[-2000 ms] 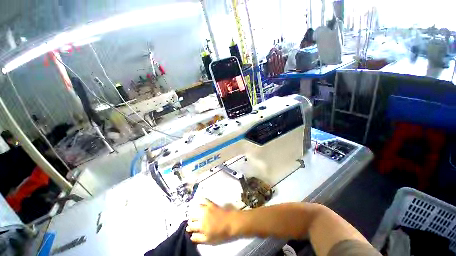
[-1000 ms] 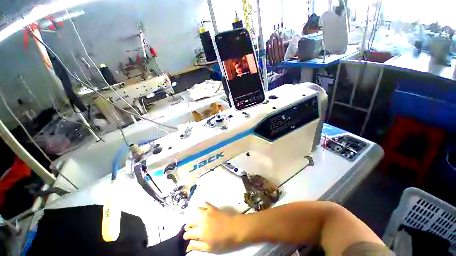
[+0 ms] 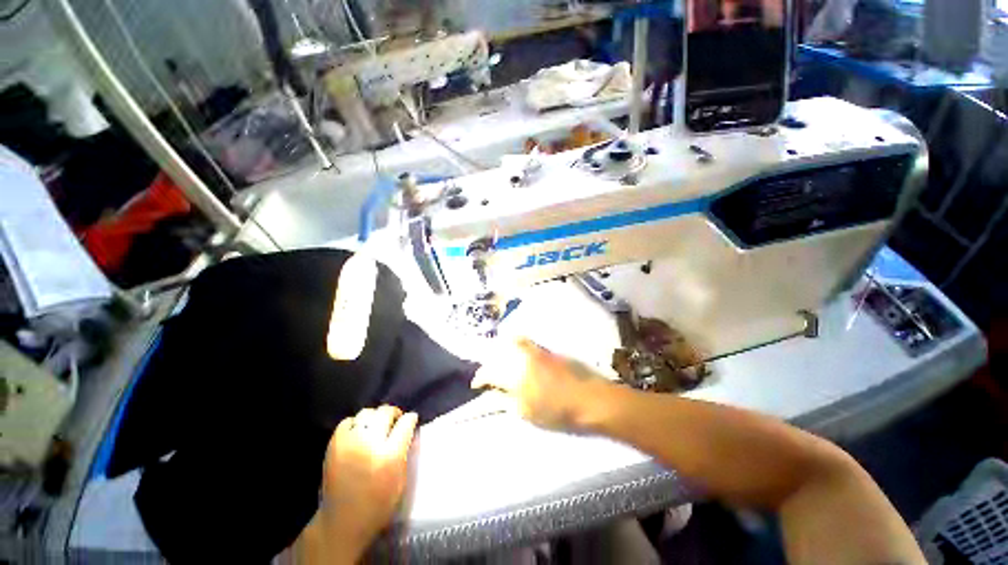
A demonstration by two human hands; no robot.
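A large black garment piece [image 3: 265,364] lies on the white table left of and in front of the needle area. My left hand [image 3: 370,458] grips its front edge, fingers curled over the cloth. My right hand [image 3: 536,381] pinches the cloth's right end just in front of the presser foot [image 3: 481,315]. Whether the cloth is under the foot cannot be told in the glare. The white sewing machine [image 3: 663,232] with "JACK" lettering stands behind my right hand. The lamp paddle [image 3: 352,307] hangs over the cloth.
Scissors with brown wrapped handles [image 3: 658,355] lie under the machine arm. A phone [image 3: 735,66] stands behind the machine top. A measuring tape [image 3: 553,513] runs along the front edge. A white slatted basket [image 3: 973,519] is at lower right. Another machine [image 3: 409,72] stands behind.
The view has turned left and down. My left hand has come into view, gripping the cloth. The black cloth is now spread wider on the table at the left.
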